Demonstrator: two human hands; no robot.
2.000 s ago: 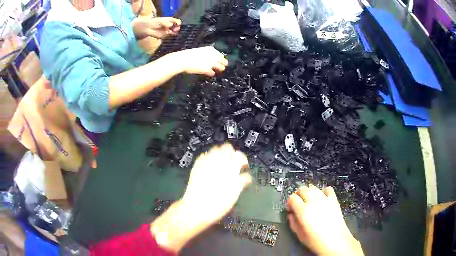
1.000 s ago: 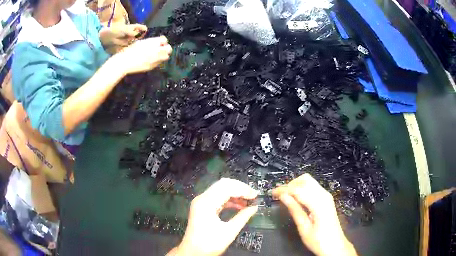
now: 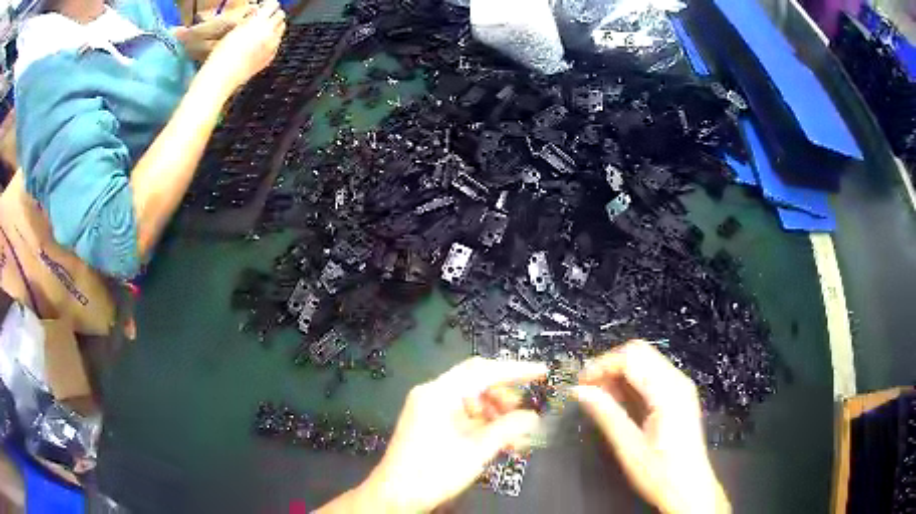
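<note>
My left hand [image 3: 457,427] and my right hand [image 3: 648,417] meet in front of me at the near edge of the parts pile. A small dark assembled unit [image 3: 542,390] is pinched in the left fingertips; its detail is blurred. The right thumb and fingertips are bent close to the unit, and I cannot tell whether they hold a fitting. A row of small dark units [image 3: 311,427] lies left of my left hand and continues partly hidden under it, ending at the units [image 3: 507,474] between my wrists.
A pile of black parts [image 3: 502,191] spreads over the dark green bench. Clear plastic bags [image 3: 517,35] lie at its far side. Blue sheets [image 3: 788,75] stand at right, with a wooden-edged box [image 3: 849,442] nearer. A person in teal works at left beside a black parts tray [image 3: 251,141].
Both hands came together from apart around a small unit, and stay there with fingers shifted slightly. The view has shifted. The neighbour's hands are further up and left in the picture.
</note>
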